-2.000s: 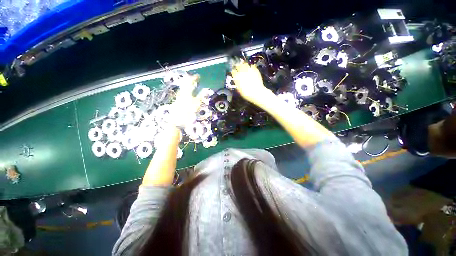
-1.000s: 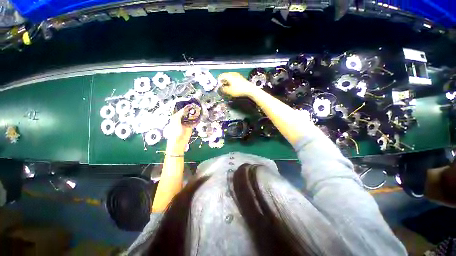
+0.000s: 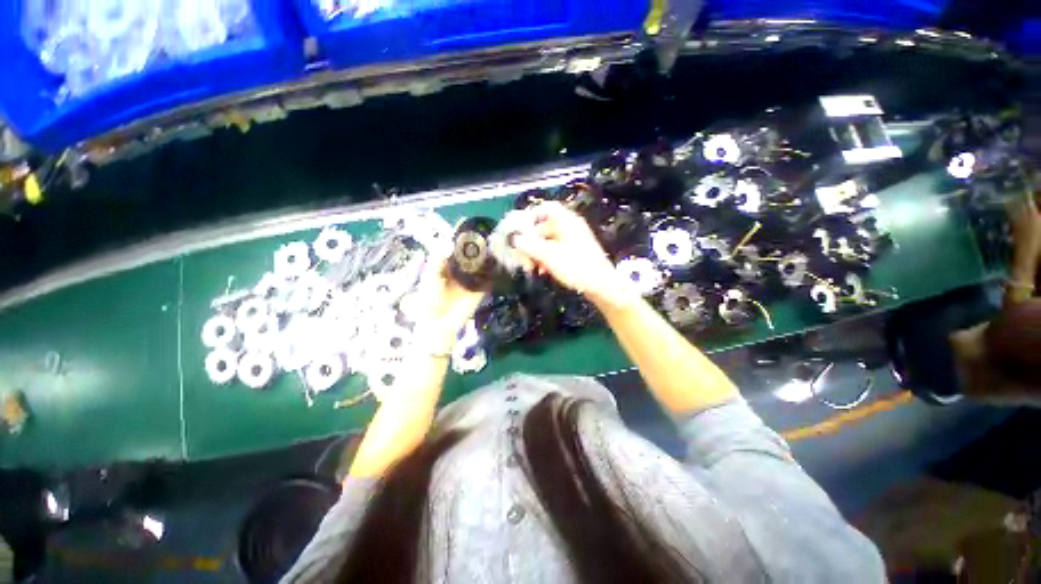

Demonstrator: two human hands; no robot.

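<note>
My left hand (image 3: 449, 306) holds a black round housing (image 3: 473, 251) above the green bench, between the two heaps. My right hand (image 3: 556, 245) holds a pale ring part (image 3: 514, 242) by its edge, just right of the housing; whether the two parts touch is unclear. A pile of white ring parts (image 3: 327, 370), glaring and tangled with thin wires, lies on the left of the bench. A dark heap of joined units (image 3: 672, 244) with pale notched faces and lead wires lies on the right.
Blue bins (image 3: 457, 37) stand above the far side. A pale rail (image 3: 343, 213) runs behind the heaps on the green bench (image 3: 103, 365). A silver-white frame (image 3: 862, 128) lies at the back right. Another person's arm (image 3: 1024, 251) shows at the right edge.
The view has shifted, showing more of the blue bins. My left hand has brought the black housing up and right, and my right hand now holds a pale ring beside it.
</note>
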